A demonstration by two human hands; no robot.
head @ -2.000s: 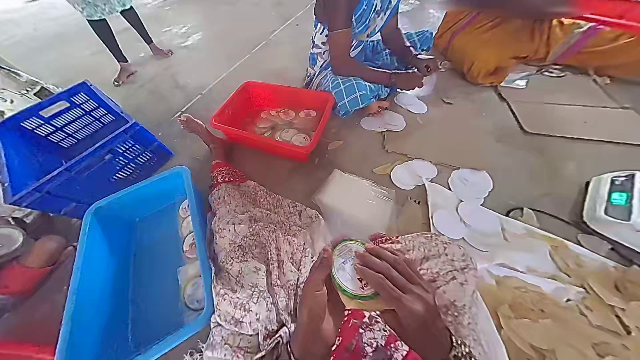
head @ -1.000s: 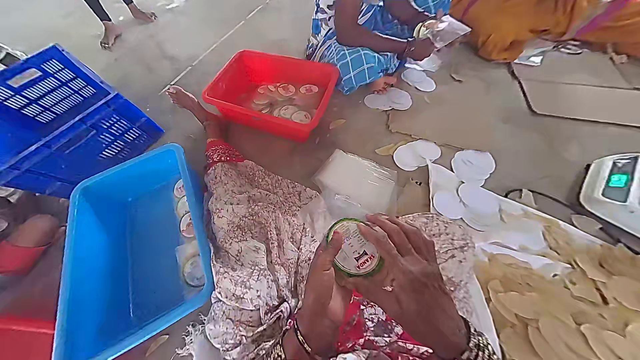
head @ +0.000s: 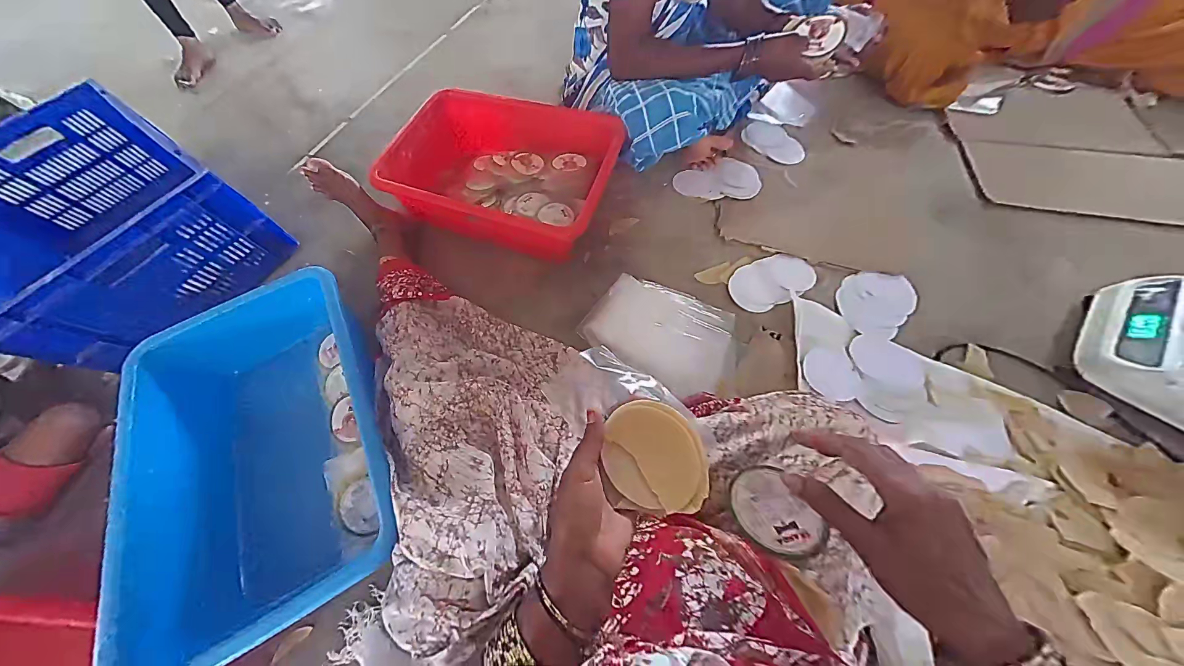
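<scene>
My left hand (head: 592, 523) holds a stack of thin, tan round discs (head: 655, 458), and a clear plastic bag (head: 634, 377) sticks out above it. Over my lap, my right hand (head: 888, 527) has its fingers spread, with the fingertips at the edge of a round printed label (head: 777, 511); whether they grip it is unclear. A packet of clear plastic sheets or bags (head: 661, 333) lies on the floor beyond my lap. White paper discs (head: 879, 301) lie in overlapping groups to its right. Loose tan discs (head: 1101, 527) cover the sheet at my right.
A light-blue tub (head: 240, 453) with packed discs stands left of my leg. A red tub (head: 499, 222) with similar packs is beyond my foot. Dark-blue crates (head: 102, 222) stand far left. A digital scale (head: 1133, 347) is at far right. Another person's hands (head: 805, 51) work beyond the red tub.
My hands have moved apart. The printed label, between both hands a second ago, now lies by my right fingertips, and the tan stack shows in my left hand. The other person now holds a printed disc.
</scene>
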